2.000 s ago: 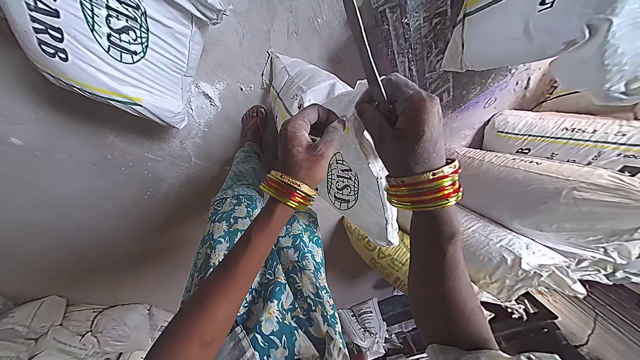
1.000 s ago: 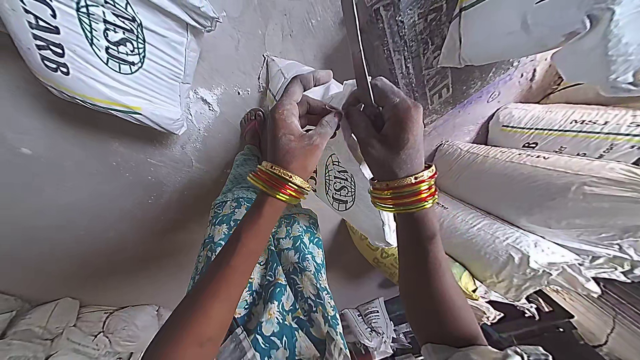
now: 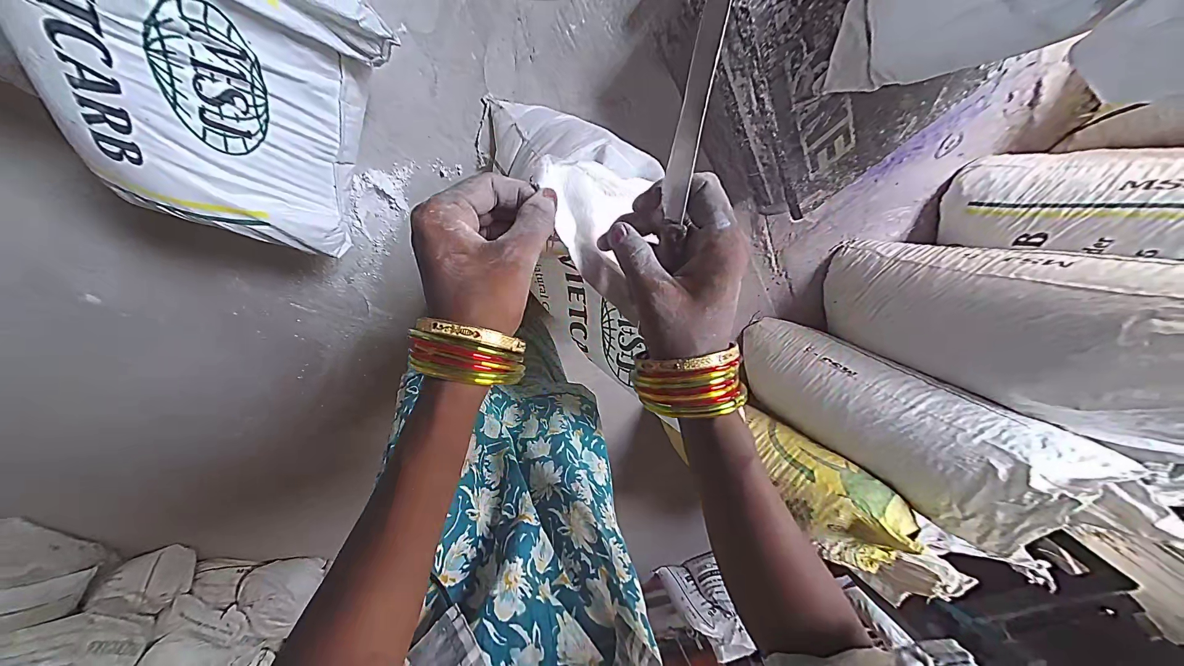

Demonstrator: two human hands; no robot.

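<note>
A white woven sack [image 3: 592, 153] with printed writing stands before my legs, and white shows inside its top, which looks parted. My left hand [image 3: 481, 250] pinches the sack's top edge, or a thread at it, between thumb and fingers. On the other side of the top, my right hand [image 3: 684, 259] is closed around the lower end of a long flat metal blade [image 3: 696, 102], which points up and away. The right thumb and fingertips are close to the sack's edge; whether they touch it is unclear. Bangles circle both wrists.
A full white printed sack [image 3: 231, 120] lies at the upper left on the powder-dusted floor [image 3: 185, 370]. Filled sacks [image 3: 999, 314] are stacked along the right, with a yellow sack [image 3: 814, 472] below them. More white sacks [image 3: 148, 592] lie at the lower left.
My hands have moved apart from where they were close together at the sack's top. White now shows between them at the top. The blade has stayed in my right hand.
</note>
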